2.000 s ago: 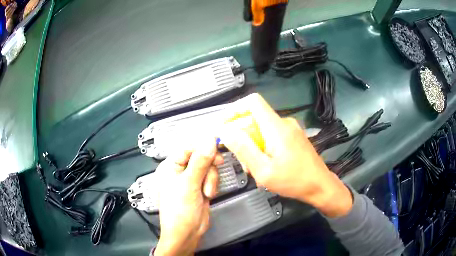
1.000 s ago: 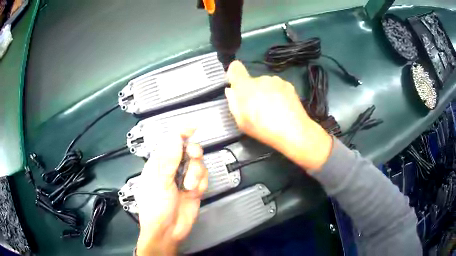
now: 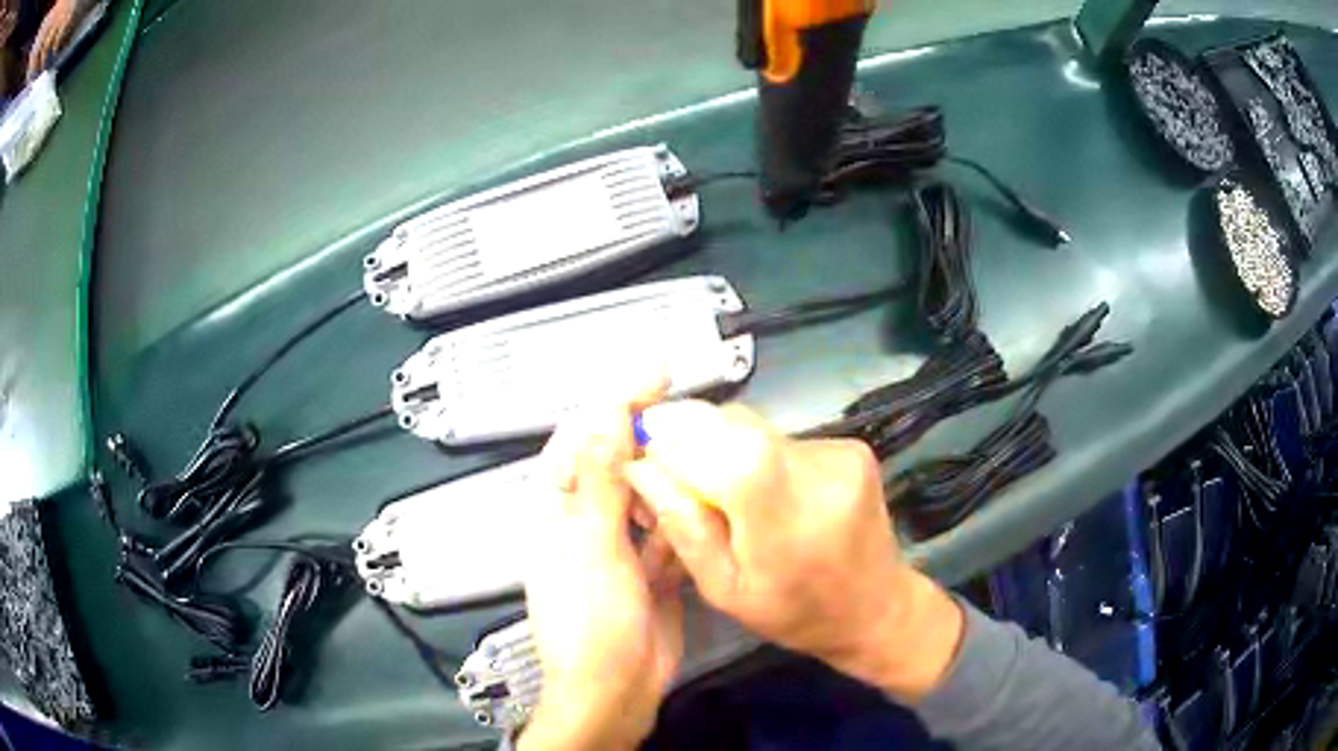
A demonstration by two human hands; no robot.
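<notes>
My left hand [image 3: 602,587] and my right hand [image 3: 778,536] meet over the lower power units, fingertips close together. My right hand is closed around a small hand tool; its blue tip [image 3: 641,429] shows between the hands and its handle is mostly hidden. My left fingers are curled, and what they hold is hidden. Two grey ribbed power units, the top one [image 3: 536,235] and the second [image 3: 565,360], lie side by side. A third unit [image 3: 440,543] and a fourth [image 3: 499,675] are partly covered by my hands and arm. Black cables leave their ends.
An electric screwdriver [image 3: 804,118] hangs behind the units. Tied cable bundles lie left [image 3: 213,484] and right [image 3: 947,264]. At right are a dark-parts bowl [image 3: 1178,110], a screw bowl [image 3: 1255,247] and a black tray [image 3: 1291,132]. A parts tray [image 3: 44,616] is left, blue crates [image 3: 1145,580] lower right.
My right hand has come down from beside the screwdriver at the top unit to my left hand. The screwdriver now hangs further right and higher. My left fingers have closed up.
</notes>
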